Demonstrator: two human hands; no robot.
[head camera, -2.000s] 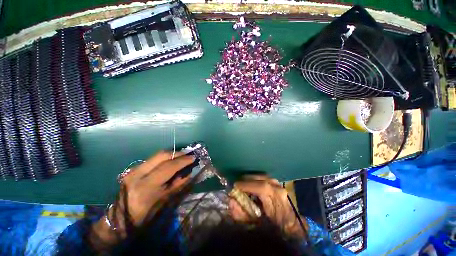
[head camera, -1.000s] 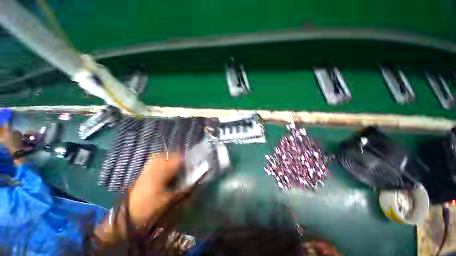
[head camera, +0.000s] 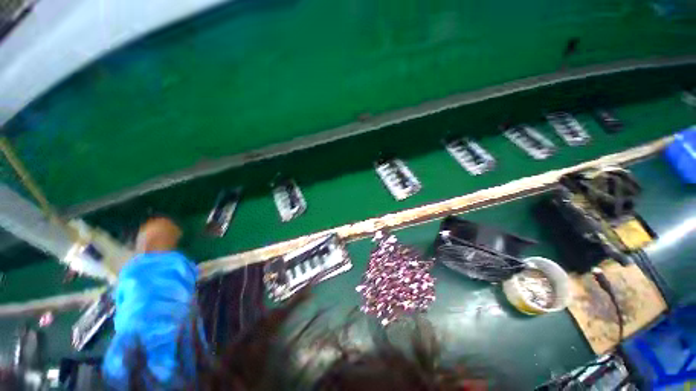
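A blurred hand (head camera: 159, 234) in a blue sleeve, apparently my left hand, reaches over the green conveyor at the left. Its fingers and anything in them cannot be made out. A phone board assembly (head camera: 223, 211) lies on the conveyor a little to its right, apart from it. Another board assembly (head camera: 309, 267) lies on the bench beside the dark component strips (head camera: 233, 298), which the sleeve partly covers. The pink and silver heap of small components (head camera: 398, 280) lies to the right. My right hand is not seen; dark hair blurs the lower edge.
Several spaced assemblies (head camera: 397, 179) lie on the conveyor beyond the pale edge strip (head camera: 458, 207). The black fan (head camera: 477, 252), waste cup (head camera: 537, 286), scorched pad (head camera: 620, 305) and iron stand (head camera: 632, 231) stand right. A pale diagonal post (head camera: 53, 218) crosses the left.
The view has swung up and tilted, showing more conveyor. The board earlier in my left hand is no longer seen there. A blue-sleeved arm now extends over the strips to the conveyor.
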